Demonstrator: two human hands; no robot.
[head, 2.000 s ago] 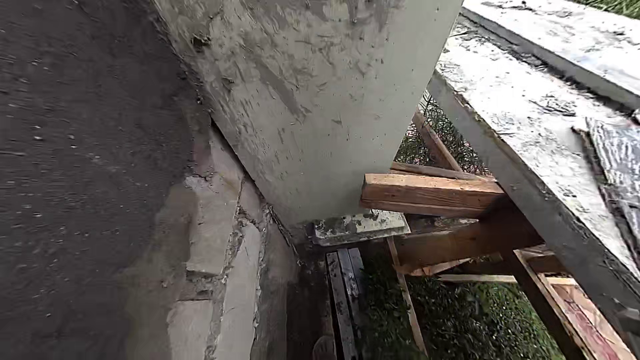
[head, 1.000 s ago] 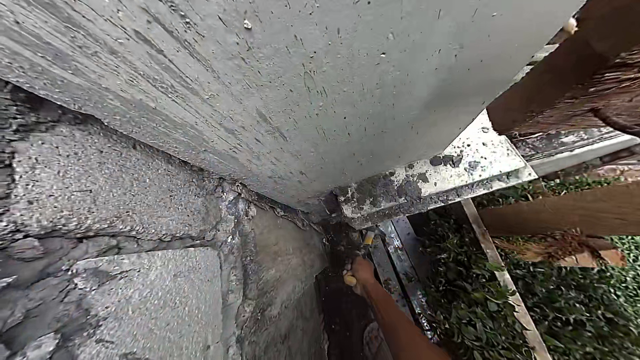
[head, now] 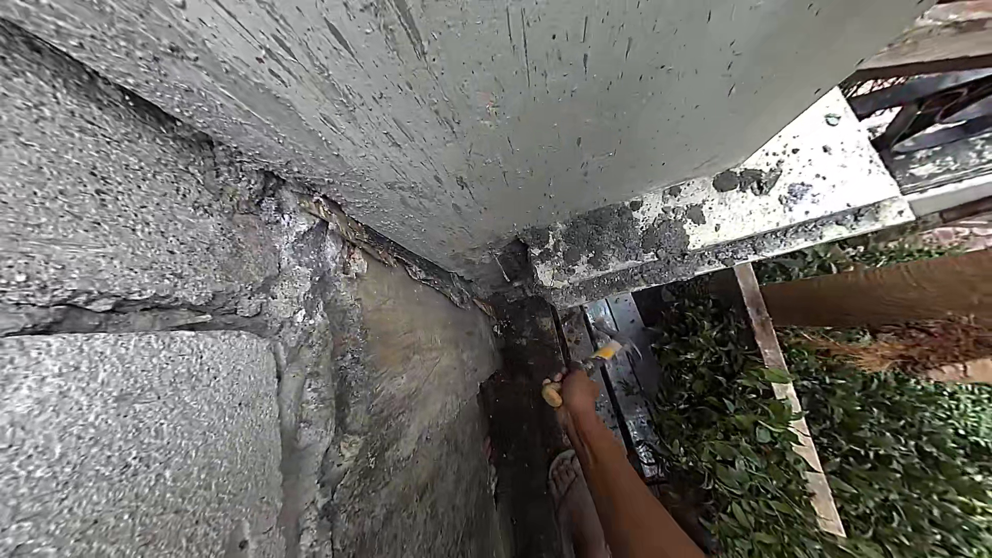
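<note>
My right hand is low in the middle of the head view, its forearm coming up from the bottom edge. It is closed around the handle of a hand tool. The handle has a rounded pale-yellow butt and a yellow band near the head; the thin, curved head is blurred, so its kind is unclear. The tool is over dark planks, below a mortar-spattered white ledge. Above the ledge rises a smooth grey wall face. My left hand is out of view.
Rough concrete blocks with mortar joints fill the left side. A sandalled foot stands on the dark strip beside the wall. Leafy plants grow at right, crossed by a narrow wooden batten and a thicker timber beam.
Two seconds ago no hand showed; one second ago my right hand appeared with the tool, and it still holds it. The view has moved closer to the wall corner.
</note>
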